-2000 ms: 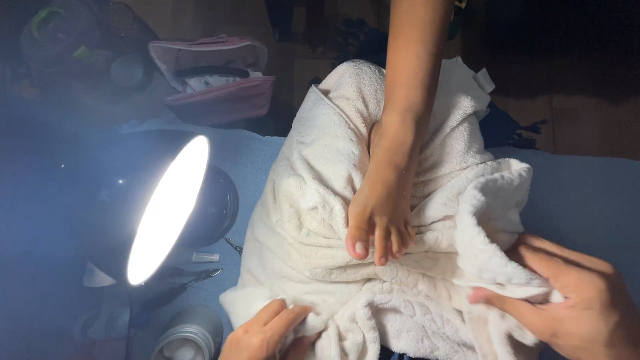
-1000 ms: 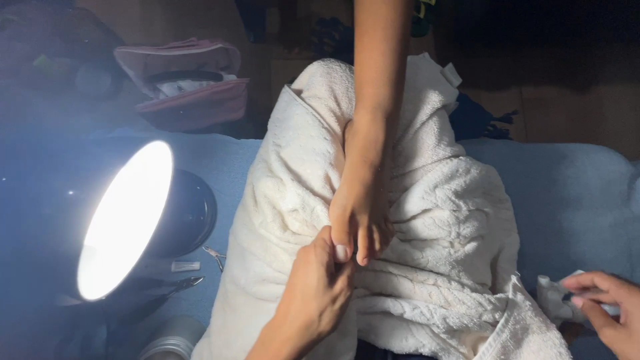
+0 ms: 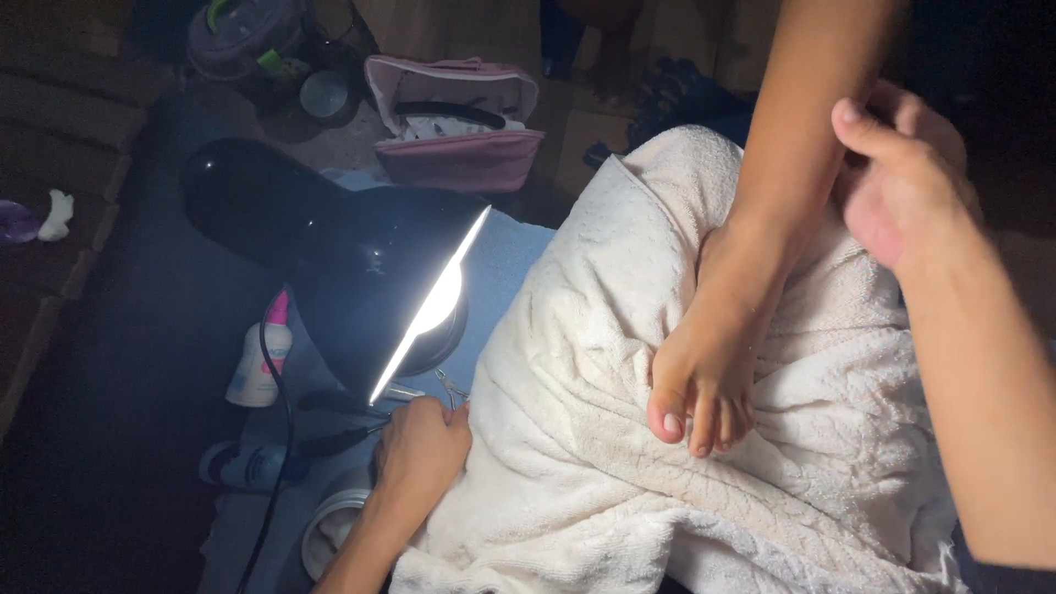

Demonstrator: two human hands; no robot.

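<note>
Another person's bare foot (image 3: 718,355) rests on a white terry towel (image 3: 569,396) spread over a lap. My right hand (image 3: 903,169) is raised beside that person's lower leg (image 3: 804,140), thumb apart from the fingers; whether it touches the leg is unclear, and no object shows in it. At the left, my left hand (image 3: 425,441) reaches down at the towel's edge, next to metal nippers (image 3: 450,386) and dark-handled tools (image 3: 338,441). Its fingertips are hidden, so what it holds cannot be told. An open jar (image 3: 330,528) with white contents stands near my left forearm.
A lit lamp (image 3: 433,305) with a dark body stands on the blue cloth (image 3: 503,256). Left of it are a white bottle with a pink tip (image 3: 260,363), another bottle (image 3: 239,464) and a black cord (image 3: 286,412). An open pink case (image 3: 458,157) lies behind.
My left hand has left the toes and moved left to the tools. My right hand has moved from the lower right, where it was at a whitish item, up beside the leg.
</note>
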